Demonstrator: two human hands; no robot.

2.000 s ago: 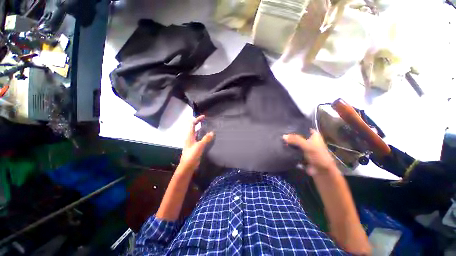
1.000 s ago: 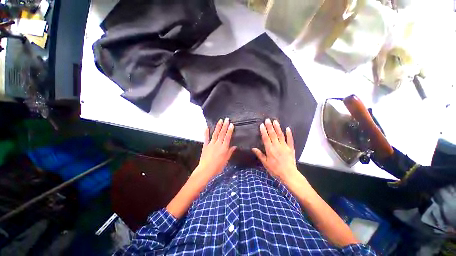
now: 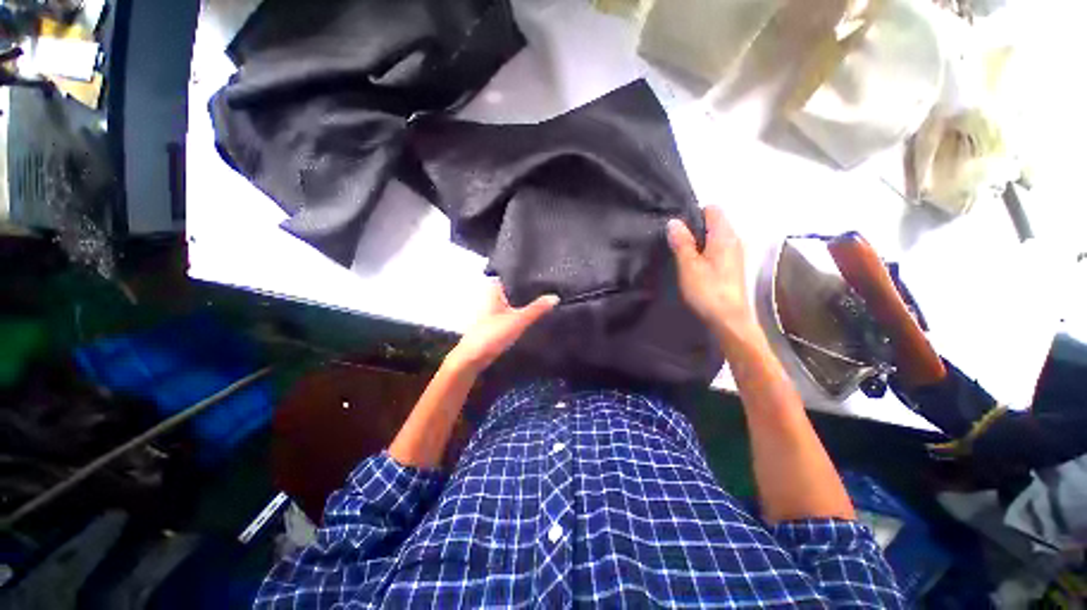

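A dark grey garment piece lies bunched on the white table, its near end hanging over the front edge. A short dark slit or fold line shows across it. My left hand grips its left side, thumb on top near the line, fingers mostly hidden by the cloth. My right hand pinches its right side, higher up. The steam iron, with an orange-brown handle, stands on the table right of my right hand, not touched.
More dark cloth is heaped at the table's far left, meeting the piece. Cream cloth pieces lie at the far right. The black sleeved hose runs right from the iron. A dark stool stands below left.
My hands were flat on the cloth beside the line; now they grip its sides. My right hand has moved up and right, and the cloth's right edge is drawn inward.
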